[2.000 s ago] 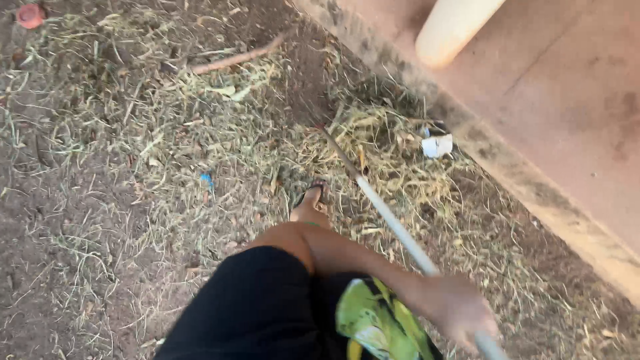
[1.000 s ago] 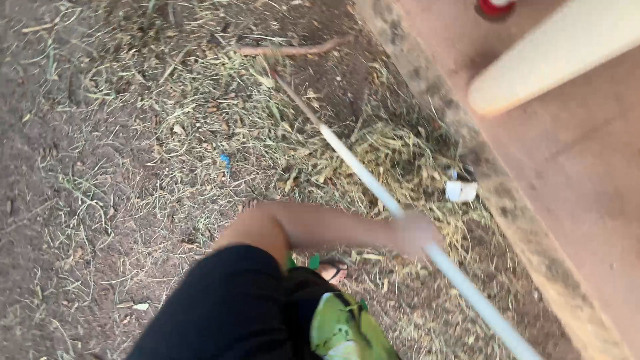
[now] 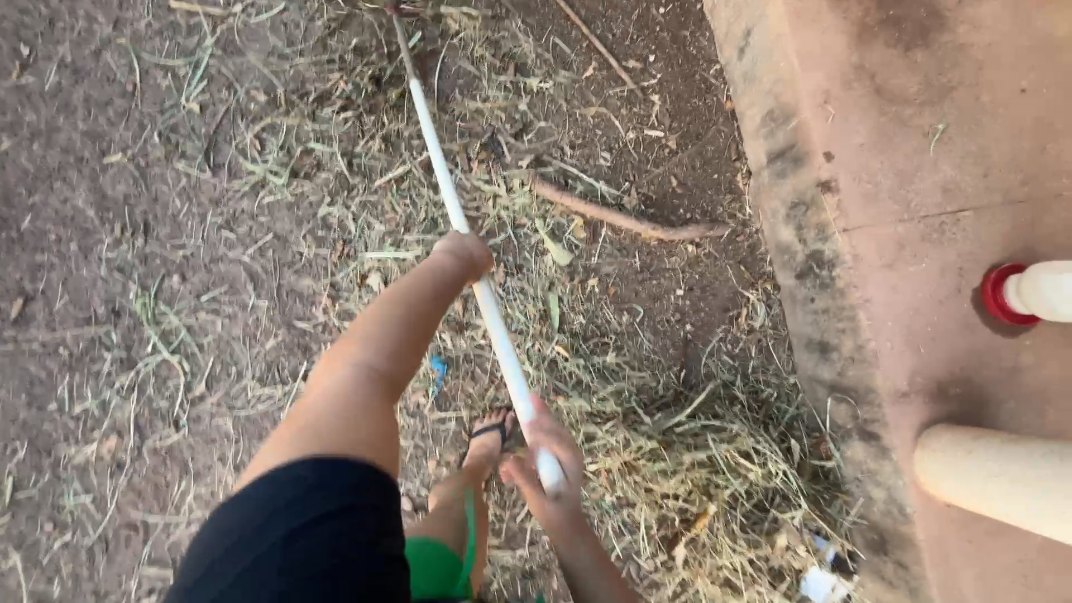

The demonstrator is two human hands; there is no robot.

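A long white pole slants from the lower middle up to the top edge, where a darker metal part joins it; the tool's head is mostly cut off by the frame. My left hand is closed around the middle of the pole. Near the pole's lower end, my right hand grips it, fingers wrapped about it. Dry cut grass is heaped right of my right hand, against the concrete edge. My foot in a black flip-flop stands on the ground just left of that hand.
A raised concrete slab runs along the right, bearing a pale column and a white object with a red rim. A curved stick lies on the soil. Blue litter and white litter lie in the grass.
The pole now points more toward the top of the view, its far end beyond the curved stick. Both hands show on it now; one second ago only one did. The view has shifted.
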